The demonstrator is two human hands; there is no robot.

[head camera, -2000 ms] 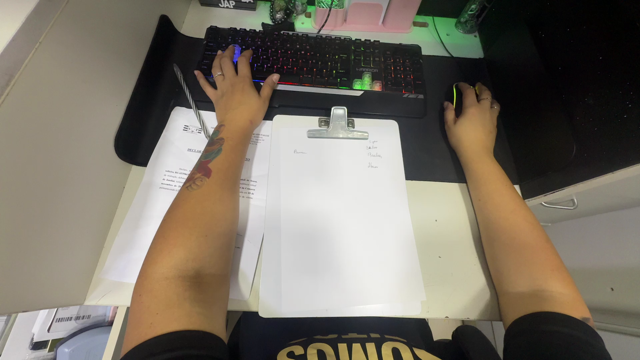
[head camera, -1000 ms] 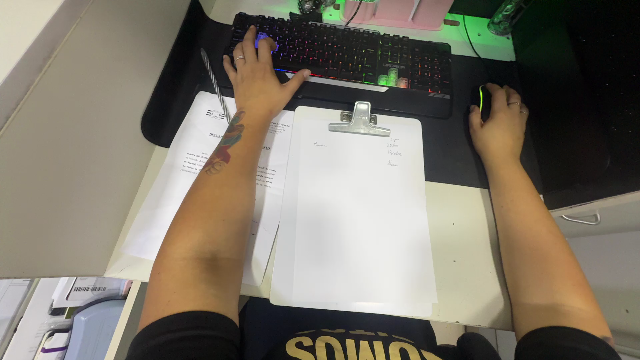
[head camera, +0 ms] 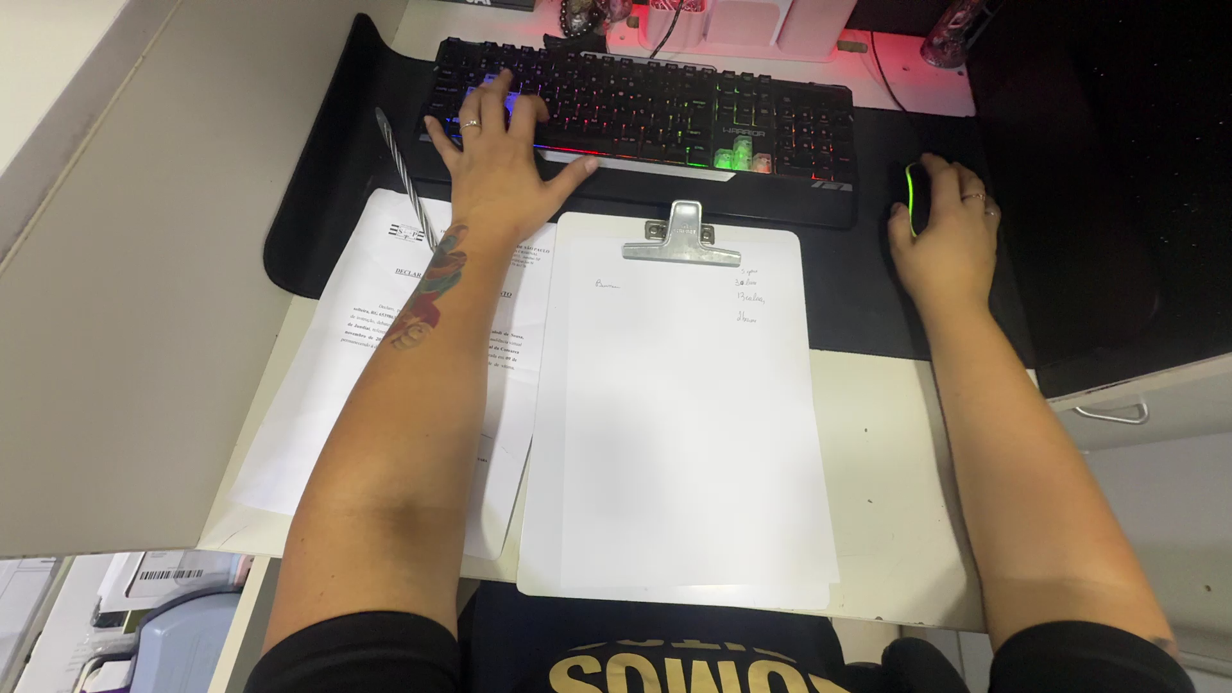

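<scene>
My left hand (head camera: 505, 164) rests with spread fingers on the left keys of a black backlit keyboard (head camera: 654, 111). My right hand (head camera: 948, 226) is closed around a black computer mouse (head camera: 919, 197) with a green-lit edge, on a black desk mat (head camera: 866, 279). Between my forearms lies a clipboard with a metal clip (head camera: 683, 241), holding a white sheet (head camera: 683, 433) with a little handwriting. Partly under my left forearm are printed papers (head camera: 318, 404). A twisted metallic rod (head camera: 402, 173) lies across their top edge and the mat; my wrist is beside its lower end.
Pink desk organizers (head camera: 756, 24) stand behind the keyboard, lit red. A glass-like object (head camera: 953, 34) is at the back right. A dark screen-like panel (head camera: 1107, 173) borders the right side, a drawer handle (head camera: 1112, 414) below it. A pale panel (head camera: 173, 289) rises at left.
The glow behind the keyboard has turned from green to red. Both hands stay at the keyboard and mouse. The view has shifted somewhat.
</scene>
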